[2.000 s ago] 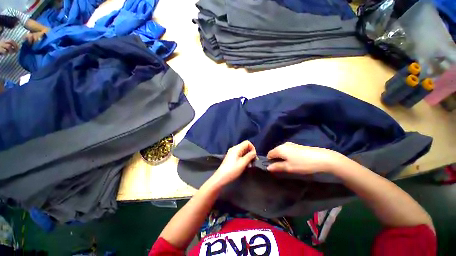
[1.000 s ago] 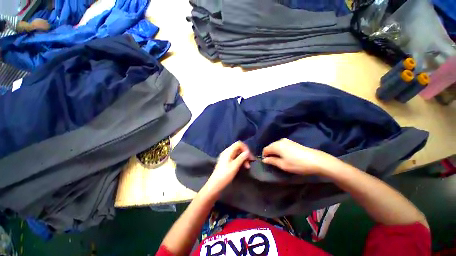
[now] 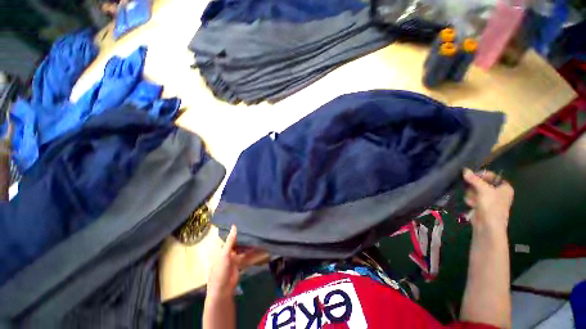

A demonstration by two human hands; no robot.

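Note:
A grey garment (image 3: 379, 209) with navy lining (image 3: 334, 151) is spread at the front edge of the table, its near edge over the rim. My left hand (image 3: 226, 266) is low at its left corner, thumb against the grey edge, other fingers partly beneath. My right hand (image 3: 491, 198) is curled at its right side, fingertips at the grey edge. A small thin dark thing shows at the right fingers, too blurred to name. A small white label (image 3: 273, 135) is on the navy cloth.
A left garment pile (image 3: 138, 193) overlaps a dish of gold-coloured bits (image 3: 194, 225). A grey pile (image 3: 270, 58) lies at the back. Thread cones (image 3: 443, 66) and a pink roll (image 3: 499, 35) stand at right. Bright blue garments (image 3: 106, 87) are at upper left.
My hands have parted from the pinched middle of the garment edge, the left to its left corner, the right to its right side. The view has turned and the grey edge lies smoother.

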